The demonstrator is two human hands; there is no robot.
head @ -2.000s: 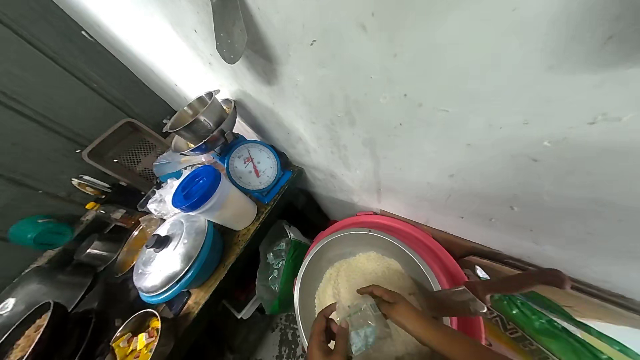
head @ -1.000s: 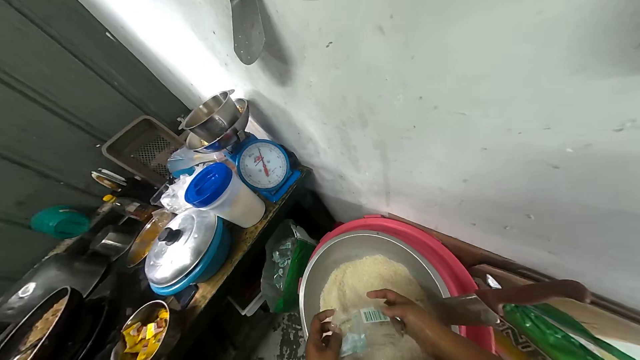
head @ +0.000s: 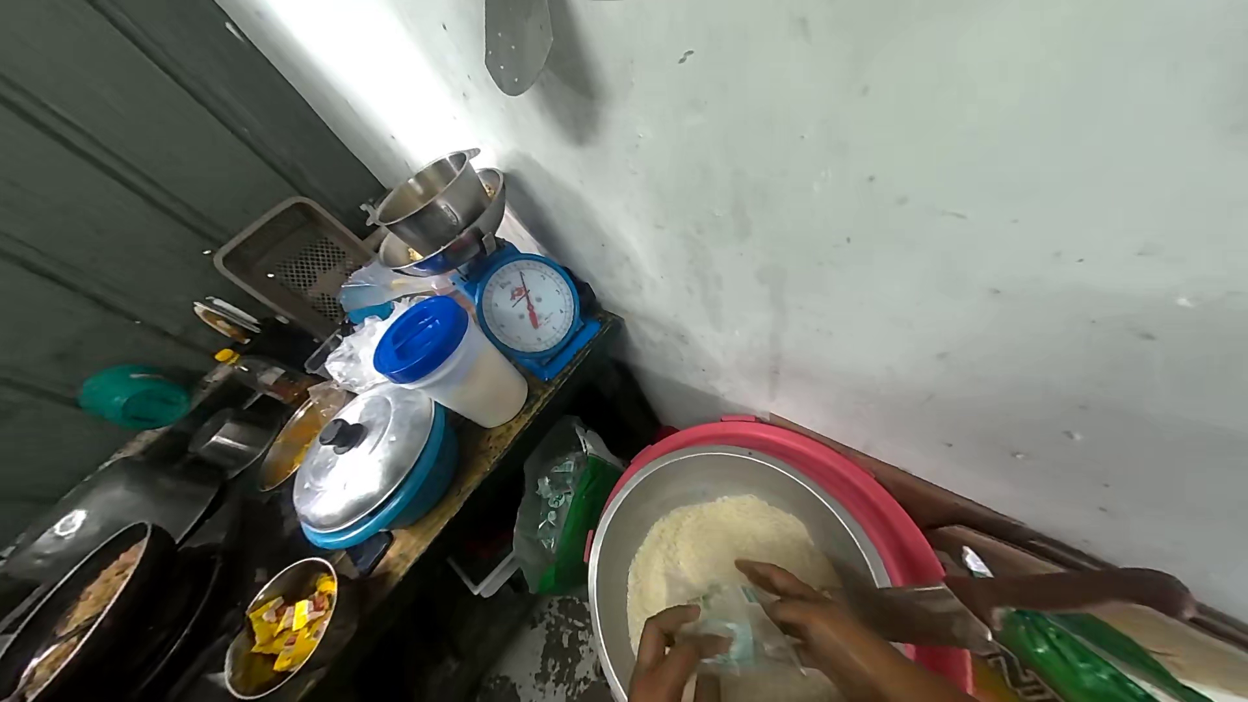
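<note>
Over a metal basin [head: 609,570] of pale grain that looks like rice [head: 731,536], both my hands hold a small clear plastic bag [head: 736,624] with printing on it. My left hand [head: 673,653] grips its left side with curled fingers. At the bag's right side, my right hand [head: 804,609] pinches it, index finger stretched out above. The bag's contents are unclear. The basin sits in or on a larger red plastic tub [head: 838,473]. A wooden-handled tool [head: 1072,592] lies across the tub's right edge, its flat end partly hidden behind my right hand.
Left of the tub stands a counter [head: 478,478] with a blue dial scale [head: 529,304], a blue-lidded plastic container [head: 453,361], a lidded pot [head: 366,458] and a bowl of yellow packets [head: 283,629]. A green bag [head: 575,517] stands between counter and tub. The wall [head: 877,244] rises behind.
The small bag has shifted and turned between my hands; the barcode side that faced up a second ago no longer shows plainly. Both hands stay over the basin.
</note>
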